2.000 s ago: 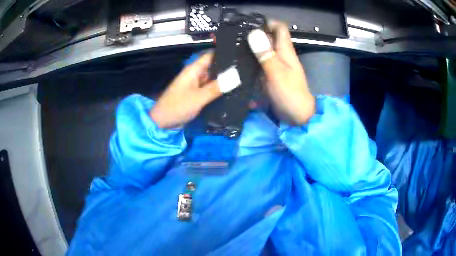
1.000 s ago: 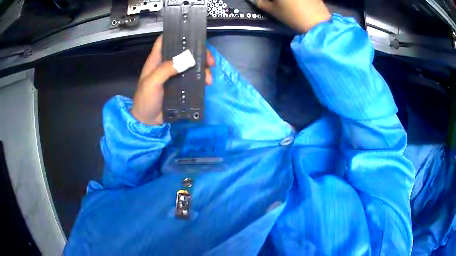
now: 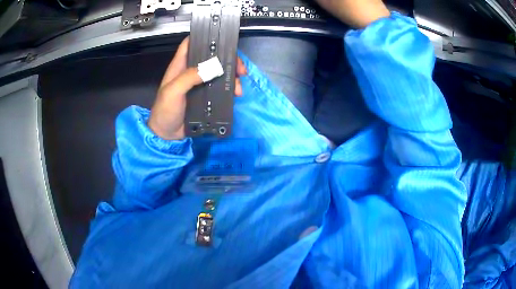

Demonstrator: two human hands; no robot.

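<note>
My left hand (image 3: 176, 93) holds a long grey carrier fixture (image 3: 225, 104) upright in view over my lap, white-wrapped thumb across its face, fingertips showing at its right edge. A row of small holes runs down its middle; a bright-rimmed hole is at its lower right corner. Its far end reaches the picture's top edge. Behind it is the black parts tray (image 3: 334, 18) with many small bright round parts (image 3: 277, 11). My right hand (image 3: 357, 8) is cut off by the top edge over the tray's right side; its fingers are out of the picture.
A metal bracket-like piece (image 3: 138, 18) and a pale block (image 3: 160, 5) are at the upper left. A silver rail (image 3: 102, 47) curves across beyond my lap. A badge (image 3: 231, 158) hangs on my blue smock. Another person's blue smock (image 3: 487, 197) shows at right.
The fixture turned from a blurred two-handed hold to a steady left-hand hold. My right hand let go and moved up right over the tray, lately farther right and partly out of view.
</note>
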